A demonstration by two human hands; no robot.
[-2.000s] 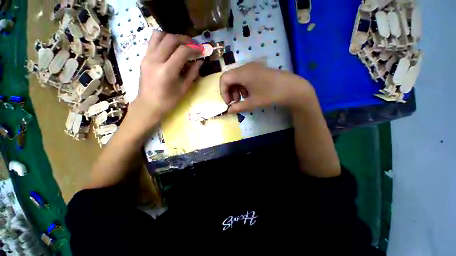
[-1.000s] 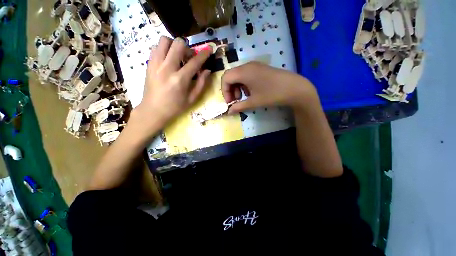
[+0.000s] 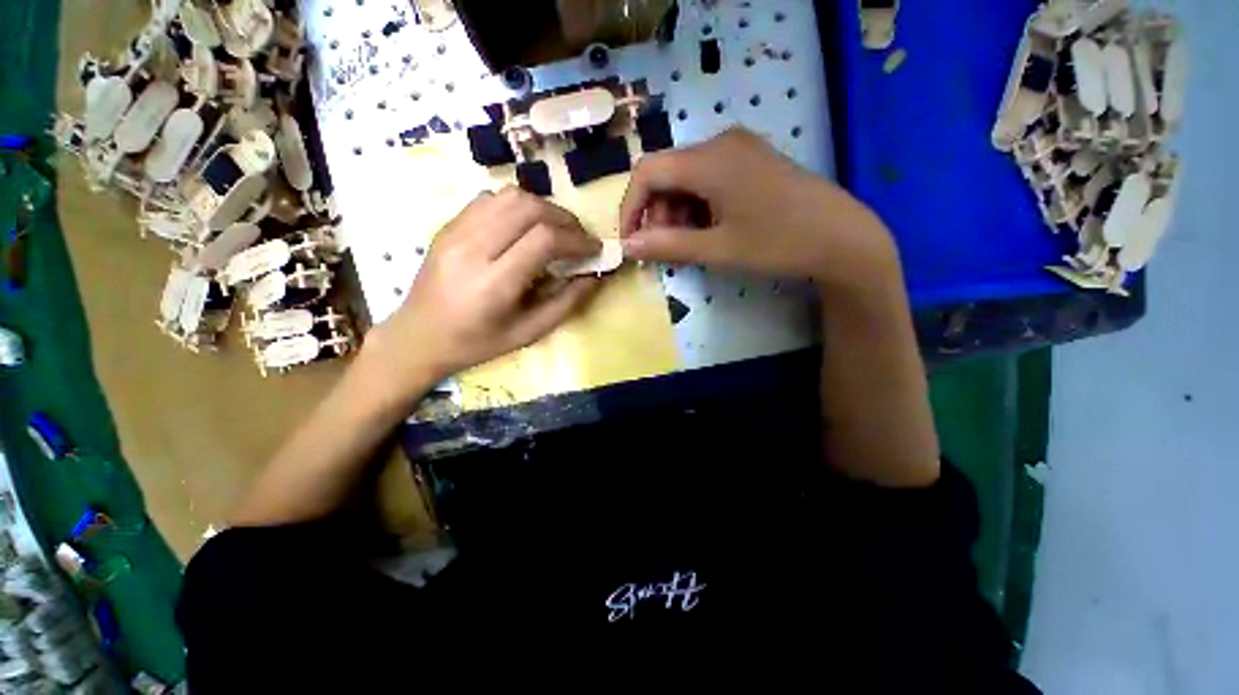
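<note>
One beige part with a pale oval face [image 3: 572, 111] sits in the fixture of black blocks [image 3: 598, 162], just in front of the taped box. A second beige part [image 3: 593, 258] is over the yellow pad [image 3: 584, 346], between my hands. My left hand [image 3: 510, 278] has its fingers closed on this second part and covers much of it. My right hand [image 3: 741, 211] pinches its right end with thumb and fingertips. The red-pink piece is not visible.
The taped box [image 3: 564, 30] stands behind the fixture on the white perforated plate [image 3: 754, 122]. A pile of beige parts [image 3: 224, 177] lies on the brown surface at left. The blue tray [image 3: 938, 190] at right holds another pile. The green belt [image 3: 82, 421] carries blue cylinders.
My left hand has moved from the fixture down to the beige part at my right hand, uncovering the part in the fixture. The red-pink spot no longer shows. The whole view has shifted slightly.
</note>
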